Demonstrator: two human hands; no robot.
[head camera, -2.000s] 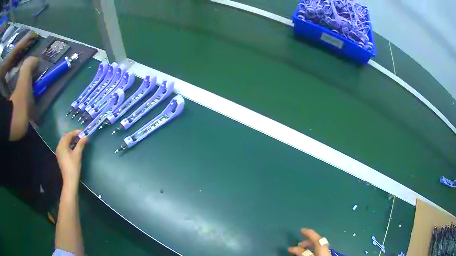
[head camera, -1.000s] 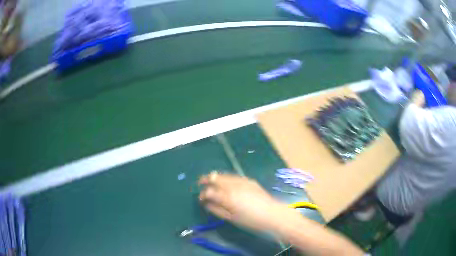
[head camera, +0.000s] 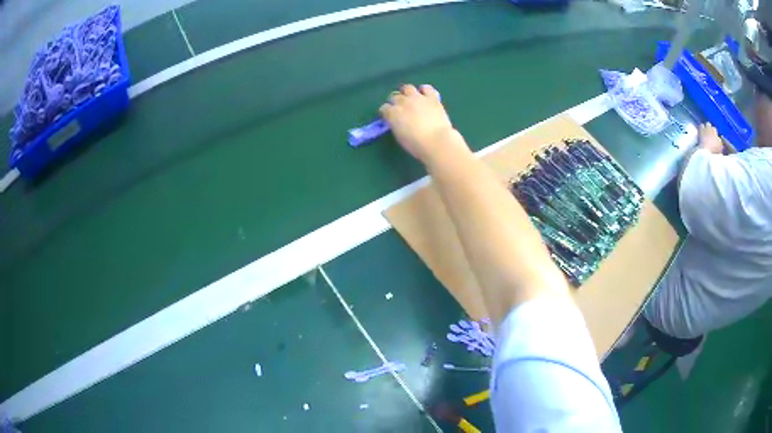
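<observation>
My right hand (head camera: 416, 120) reaches over the green belt, its fingers curled down over a lilac housing (head camera: 369, 133). One end of the housing shows at the left of the hand; the rest is hidden under the fingers. My left hand is not in view. Green circuit board assemblies (head camera: 580, 203) lie in a row on a tan cardboard sheet (head camera: 622, 317), partly behind my forearm. Small lilac plastic parts (head camera: 471, 336) lie by the cardboard, partly hidden by my sleeve.
A blue bin (head camera: 59, 139) heaped with lilac shells stands at far left. A white strip (head camera: 279, 265) edges the belt. Pliers with yellow handles (head camera: 468, 424) show at the bottom. A pale joined plastic piece (head camera: 374, 372) lies near the seam. Another person (head camera: 728, 228) sits at right by a long blue tray (head camera: 707, 93).
The view has turned right since the first frame. My right hand has moved from the bench by the blue-handled cutters out over the belt, onto the lilac housing.
</observation>
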